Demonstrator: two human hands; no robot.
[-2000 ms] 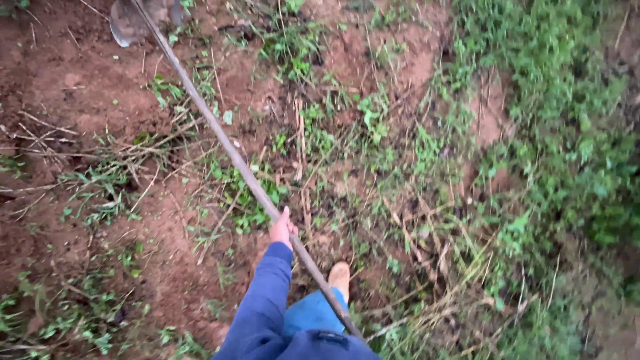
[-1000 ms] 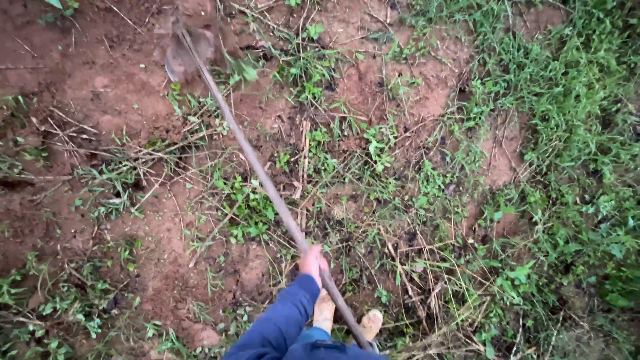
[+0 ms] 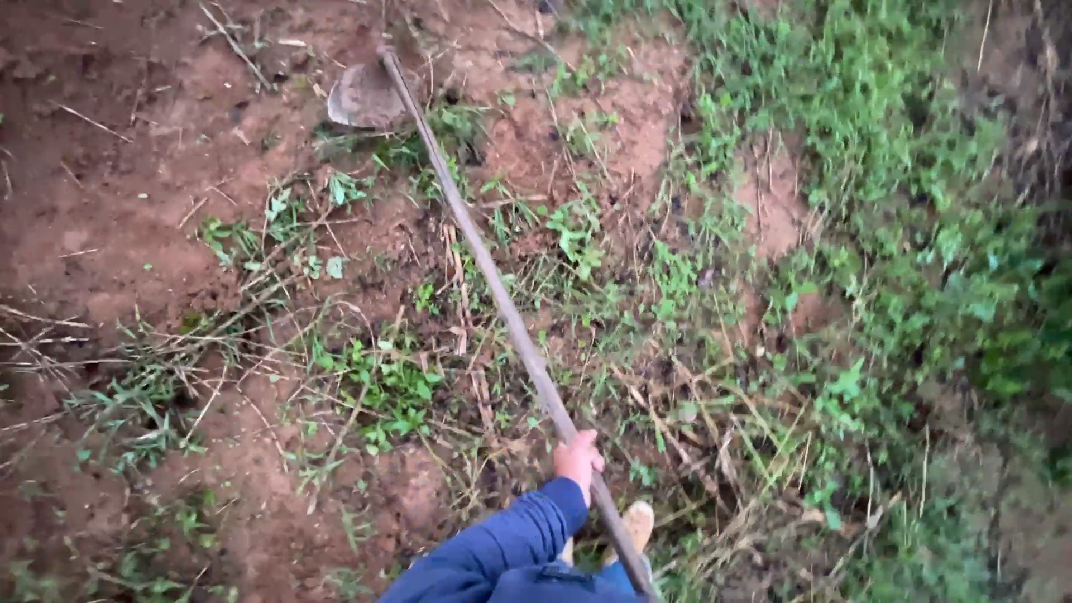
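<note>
A long-handled hoe lies diagonally across the view. Its broad metal blade [image 3: 366, 96] is at the upper left, over reddish soil beside a tuft of grass. From there the wooden handle [image 3: 502, 297] slopes down to the bottom edge, right of centre. My left hand [image 3: 579, 461], at the end of a dark blue sleeve, is closed around the lower part of this handle. The handle's near end is cut off by the frame. My right hand is out of sight.
Low green weeds [image 3: 389, 389] and dry stalks [image 3: 251, 310] are scattered over the reddish soil [image 3: 126, 226]. Thicker grass [image 3: 871, 109] grows along the right. A tan shoe [image 3: 638, 523] stands near the handle at the bottom.
The hoe blade has moved to the right over the soil, from near the top left corner. My left hand has stayed on the handle. The view has shifted somewhat.
</note>
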